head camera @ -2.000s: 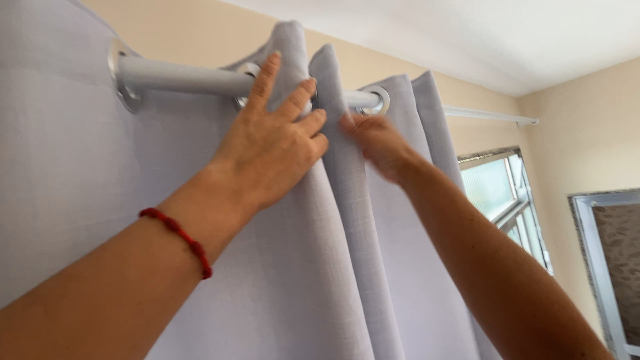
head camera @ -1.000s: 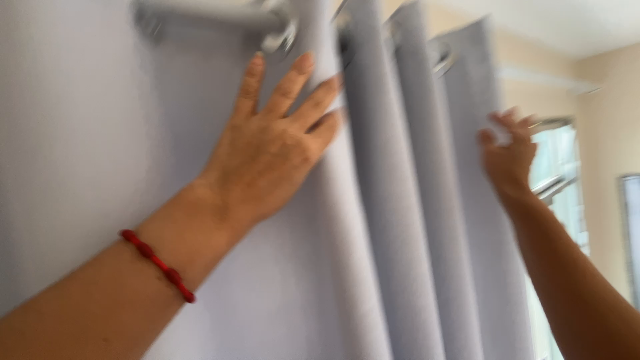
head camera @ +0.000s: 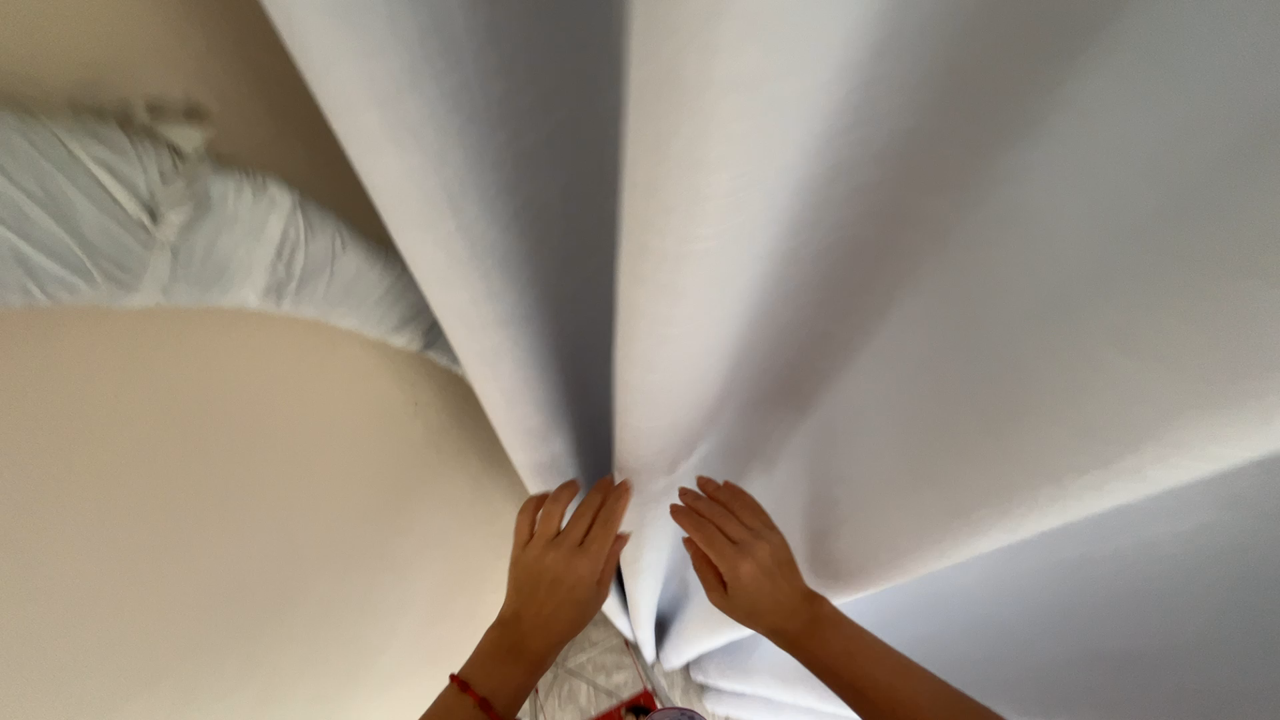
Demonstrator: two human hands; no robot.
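Note:
A light grey fabric curtain (head camera: 740,250) hangs in long folds across the middle and right of the head view, narrowing toward its lower part. My left hand (head camera: 565,550), with a red cord bracelet (head camera: 473,694) on the wrist, lies against the curtain's left edge, fingers together and pointing up. My right hand (head camera: 738,550) rests on the folds a little to the right, its fingers bent toward the left hand. A pale fold of cloth stands between the two hands. Whether either hand pinches the fabric cannot be told. The curtain's top is out of view.
A beige wall (head camera: 230,500) fills the left side. A duct-like form wrapped in white material (head camera: 250,235) runs along it and passes behind the curtain. Below the hands lies a tiled floor (head camera: 590,665), with a red object (head camera: 628,706) and a round-topped item (head camera: 675,714) at the bottom edge.
The view has swung far down, from the curtain rod and rings to the lower folds. Both hands have left the curtain's upper part and are now close together lower on the cloth.

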